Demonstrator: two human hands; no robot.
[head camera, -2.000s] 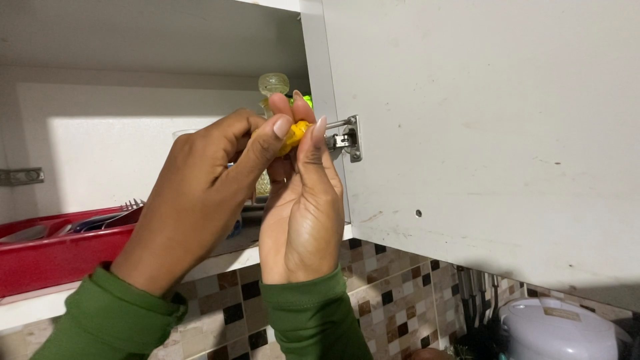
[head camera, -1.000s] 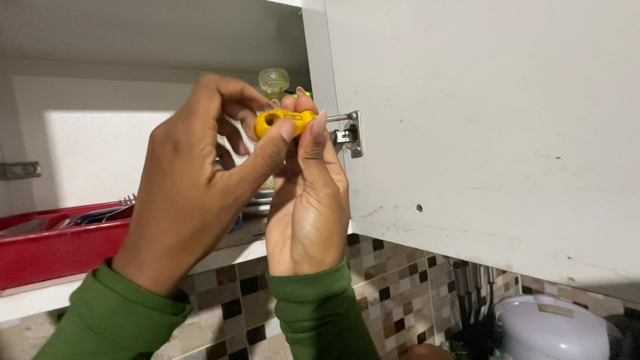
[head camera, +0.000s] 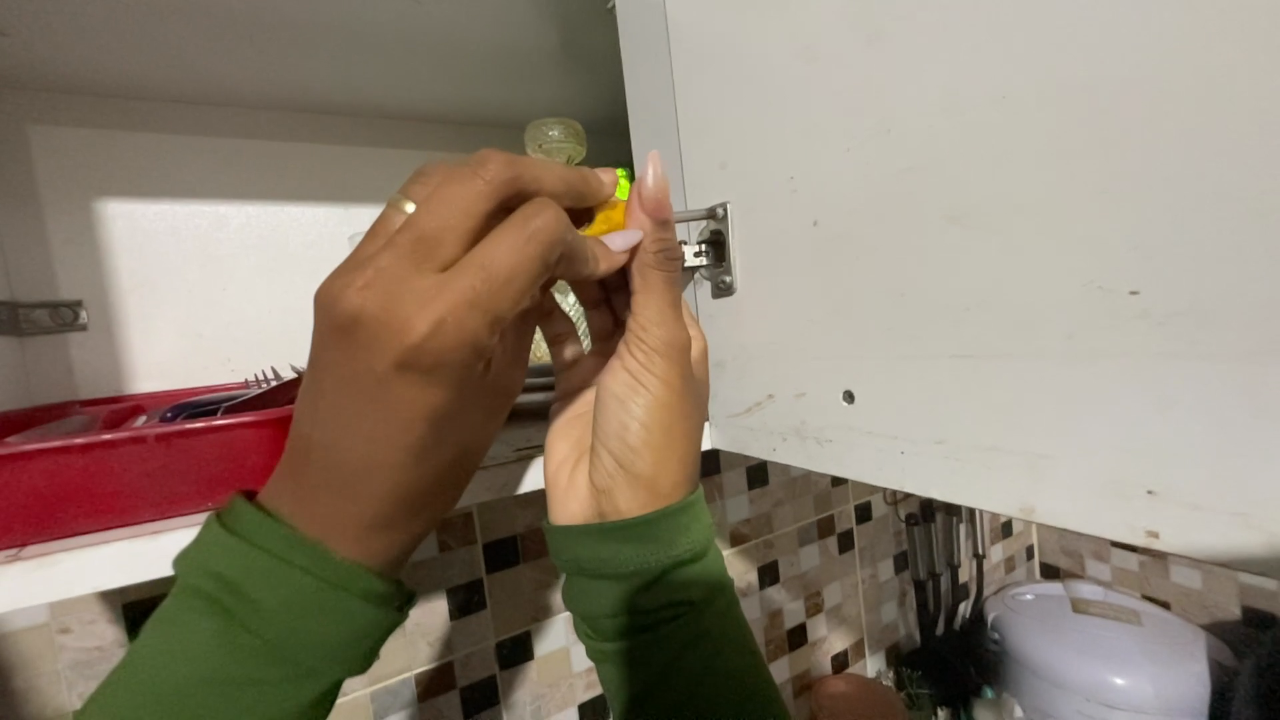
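Between my two hands is a small yellow object (head camera: 607, 217), mostly covered by fingers; its kind cannot be told. My left hand (head camera: 430, 330), with a ring on one finger, pinches it from the left. My right hand (head camera: 640, 380) is upright beside it, thumb raised, its fingers partly hidden behind the object and my left hand. A bright green shiny piece (head camera: 622, 184) shows just above the yellow part. Both hands are in front of the cabinet opening, left of a metal hinge (head camera: 712, 250) on the open white cabinet door (head camera: 960, 250).
A red cutlery tray (head camera: 140, 465) with forks stands on the shelf at left. A patterned glass vessel (head camera: 556, 140) is behind my hands. Mosaic tiles (head camera: 520, 600) cover the wall below. Hanging utensils (head camera: 940, 560) and a pale lidded appliance (head camera: 1100, 640) are at lower right.
My left hand has turned and its fingers now cover most of the yellow object, which showed a hole in its end one second ago. My right thumb has straightened upward.
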